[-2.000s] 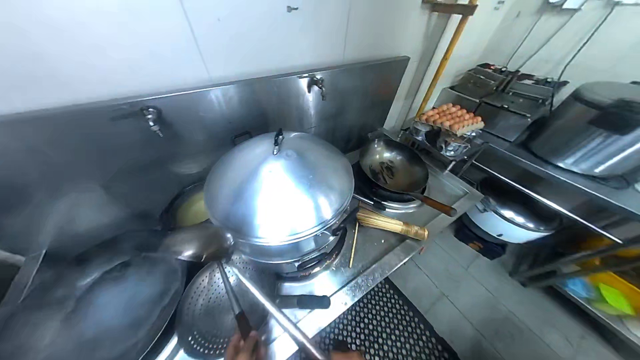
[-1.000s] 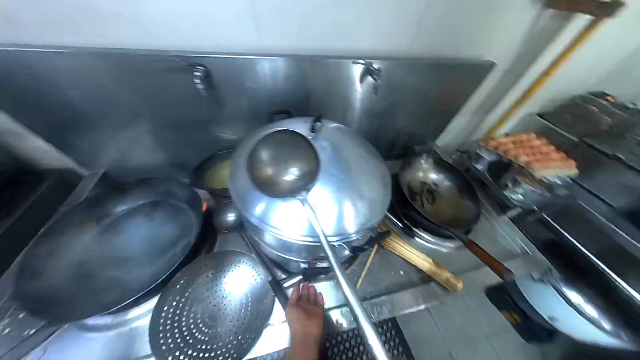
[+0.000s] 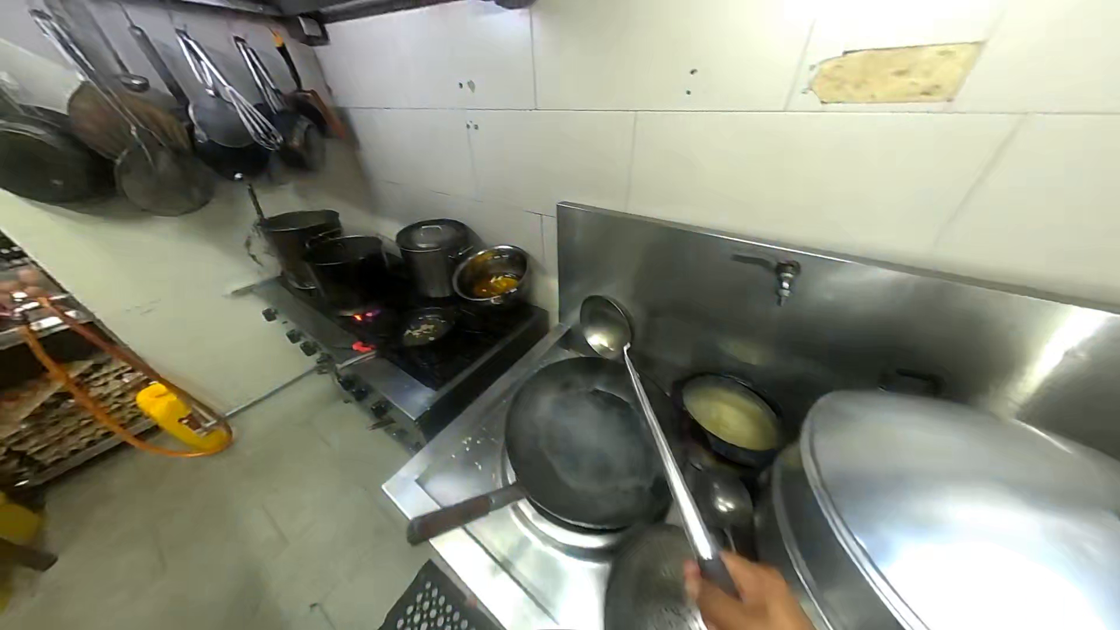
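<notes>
My right hand grips the dark handle end of a long metal ladle. The ladle's bowl is raised near the back rim of a dark wok, by the steel backsplash. Haze hangs over the wok, which sits on a burner, its handle pointing to the lower left. Below my hand's level lie a perforated strainer and a second ladle. Behind them stands a black pot holding pale yellow liquid. A large domed metal lid covers a pot at the right. My left hand is out of view.
A stove at the left carries several pots and pans, with a red glow under one. Pans, strainers and whisks hang on the left wall. A tap juts from the backsplash. An orange hose with a yellow object reaches the floor.
The view has swung far left. The long ladle has moved from above the domed lid to the wok's back edge. My left hand, seen open near the strainer, has left view.
</notes>
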